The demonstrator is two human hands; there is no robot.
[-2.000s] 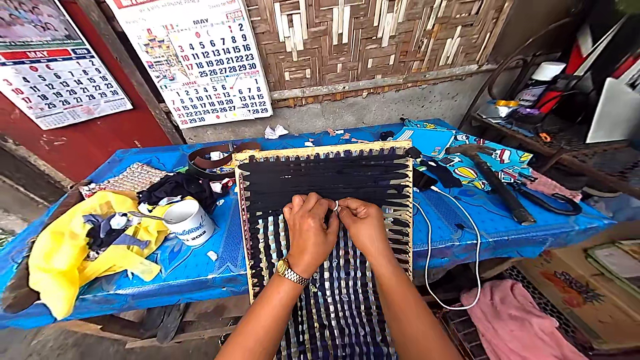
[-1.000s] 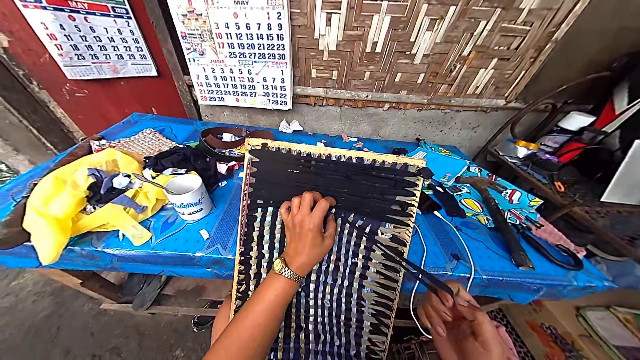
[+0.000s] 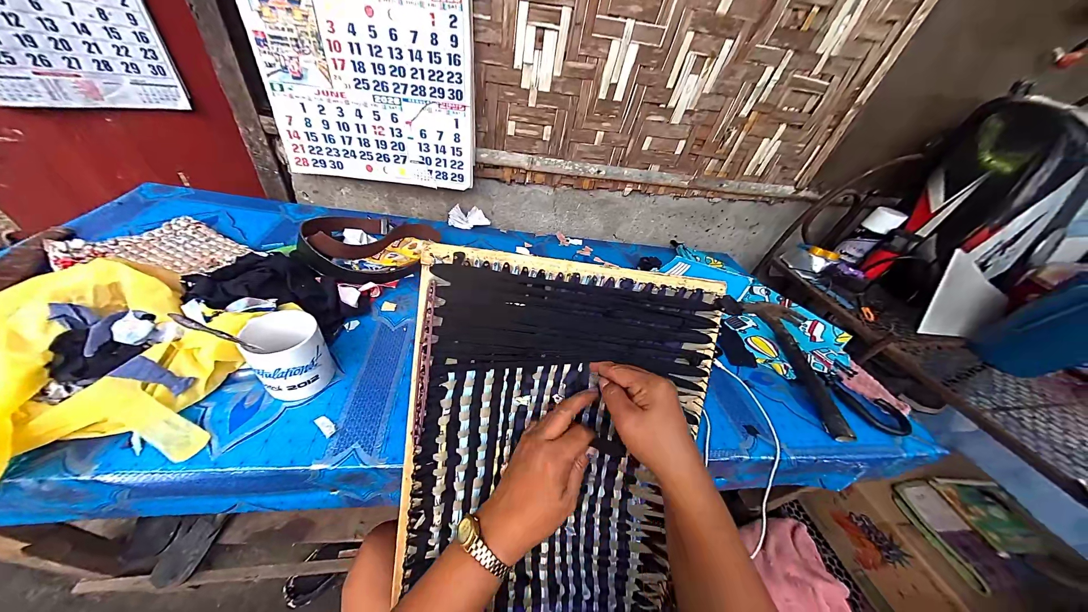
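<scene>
A wooden frame loom [image 3: 414, 425] leans against the table edge. Black fabric strips [image 3: 544, 314] stretch over its upper part, and a black and pale striped weave [image 3: 476, 442] fills the lower part. My left hand [image 3: 552, 459], with a gold wristwatch [image 3: 481, 544] on the wrist, lies over the weave, its index finger pointing at my right fingertips. My right hand [image 3: 642, 412] pinches a dark fabric strip at the upper border of the weave. A dark loop of strip shows between the hands. What the left fingers grip is hidden.
A white mug [image 3: 293, 361] with a spoon stands on the blue-covered table [image 3: 365, 425] beside a yellow cloth [image 3: 93, 340] and scraps. A brown belt [image 3: 340, 242] lies behind. Scissors [image 3: 875, 408], a dark bar-like tool [image 3: 807, 374] and a white cord [image 3: 769, 442] are at the right.
One second ago my right hand was out beyond the loom's right side, pulling a dark strip; it is now back over the weave. My left hand has moved lower, away from the border of the weave.
</scene>
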